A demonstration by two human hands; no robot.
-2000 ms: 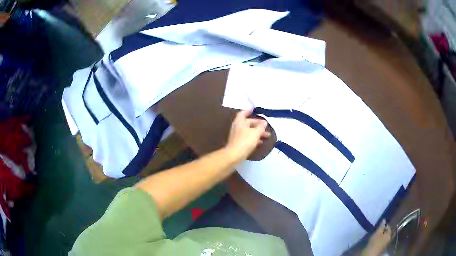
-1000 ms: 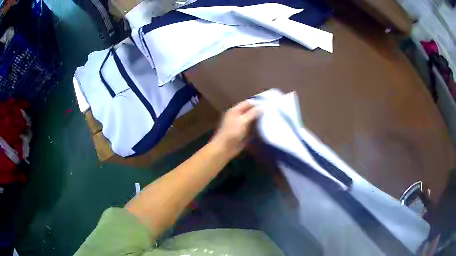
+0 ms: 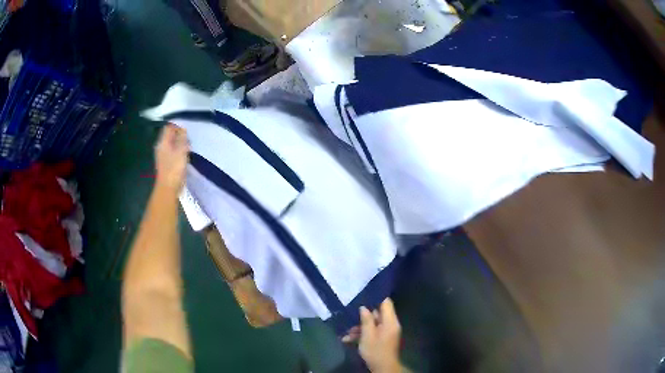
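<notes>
A white-backed jacket front panel [image 3: 321,182] with open navy seam strips is stretched out at the left, over the finished panels and beyond the table's edge. My left hand [image 3: 172,154] grips its upper left end. My right hand [image 3: 379,336] grips the navy hem edge [image 3: 375,288] at its lower end. The finished panels beneath are mostly hidden; a white edge [image 3: 195,211] shows at the left. The iron is not in view.
Waiting navy and white panels [image 3: 452,153] lie layered on the brown table [image 3: 561,240]. A brown box-like object [image 3: 248,291] is below the held panel. Blue crates [image 3: 55,109] and red cloth [image 3: 40,233] are on the green floor at left. A person's shoe [image 3: 250,58] shows at the top.
The panel has moved off the table to the left, carried by both hands, and is now spread out over the finished panels. The view has turned left and the iron has left it.
</notes>
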